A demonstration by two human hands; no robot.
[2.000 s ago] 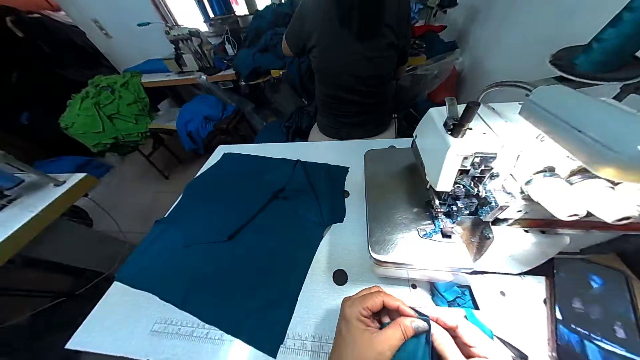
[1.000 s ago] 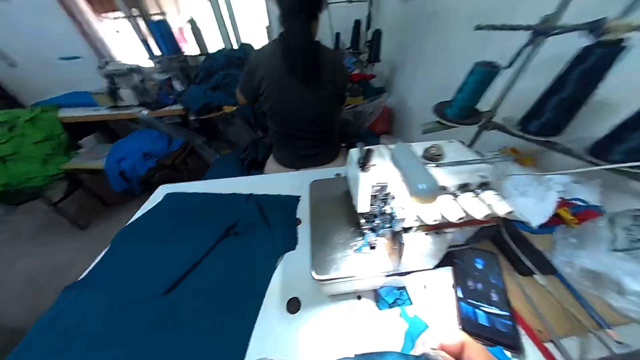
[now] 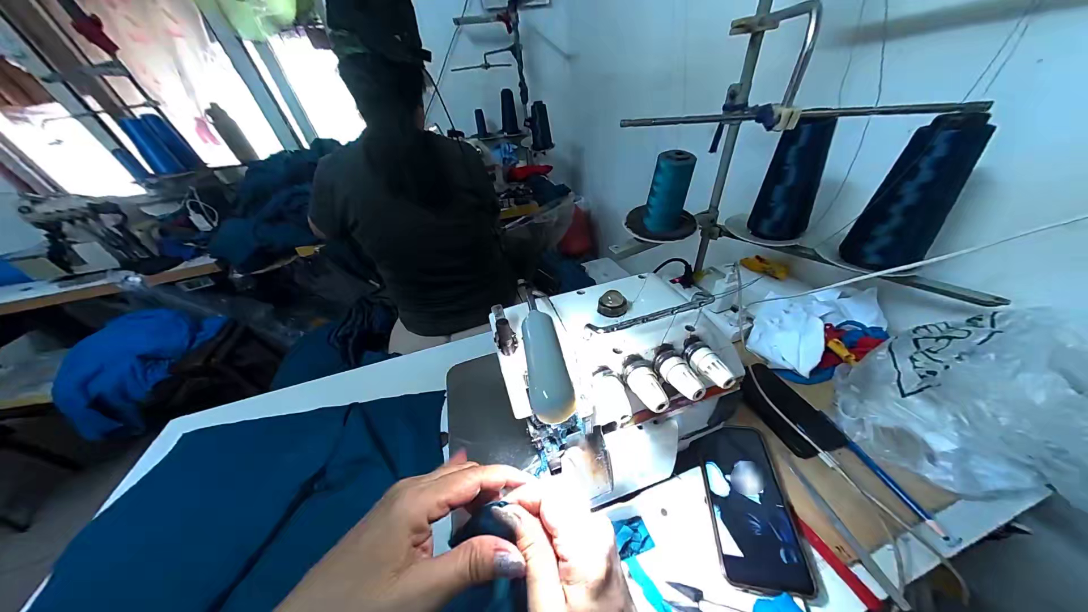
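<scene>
My left hand (image 3: 433,535) and my right hand (image 3: 574,531) meet in front of the overlock sewing machine (image 3: 620,340). Between them they pinch a small dark teal fabric piece (image 3: 483,523), the left thumb and index finger on its near side. My fingers partly cover the machine's metal plate (image 3: 484,408), close to the needle area. Bright light washes out much of the right hand. A large dark teal fabric panel (image 3: 221,493) lies spread on the white table, left of both hands.
A smartphone (image 3: 756,510), fabric scraps (image 3: 633,537), a clear plastic bag (image 3: 969,399) and tools lie at the right. Thread cones (image 3: 790,178) stand on a rack behind. Another person (image 3: 408,221) sits beyond the table, facing away. Blue cloth (image 3: 127,365) is piled at the left.
The view has swung right and up. Both hands, low at the frame's edge a second ago, are now higher in view before the machine, with fabric between them.
</scene>
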